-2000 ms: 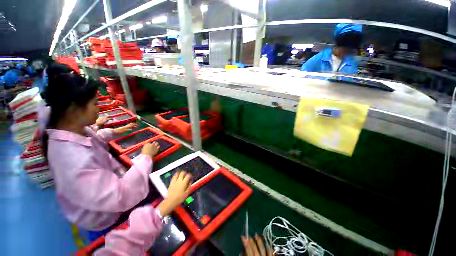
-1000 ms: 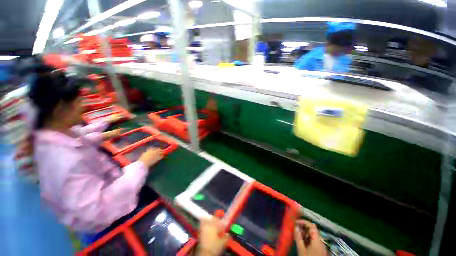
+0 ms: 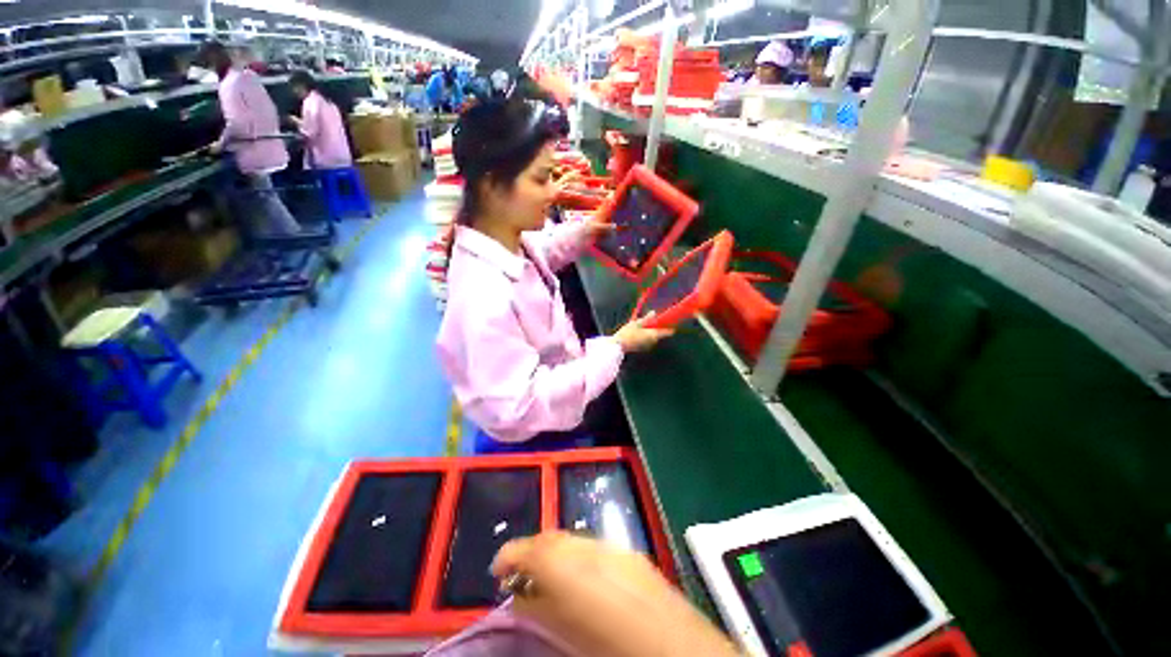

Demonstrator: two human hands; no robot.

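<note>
One bare hand [image 3: 565, 584], which seems to be my left, reaches in at the bottom centre. Its fingers curl in front of the middle and right red trays; whether it grips anything is unclear. A pink sleeve shows beneath it. Three red trays [image 3: 443, 526] lie side by side, each with a dark tablet [image 3: 375, 544]; a white edge shows below them. At right, a white tray [image 3: 717, 556] holds a dark tablet [image 3: 841, 590] with a green square. A red tray corner [image 3: 944, 646] shows beside it. My right hand is not identifiable in view.
A seated worker in pink [image 3: 520, 334] holds two red trays [image 3: 693, 280] ahead. A metal post [image 3: 841, 212] stands right of the green line surface [image 3: 700, 430]. More red trays [image 3: 803, 321] lie behind the post. A blue stool [image 3: 135, 359] stands far left.
The view has swung left and down. The three-tray row is now in full view, and the red tray beside the white one is mostly out of frame. The neighbouring worker now lifts two trays.
</note>
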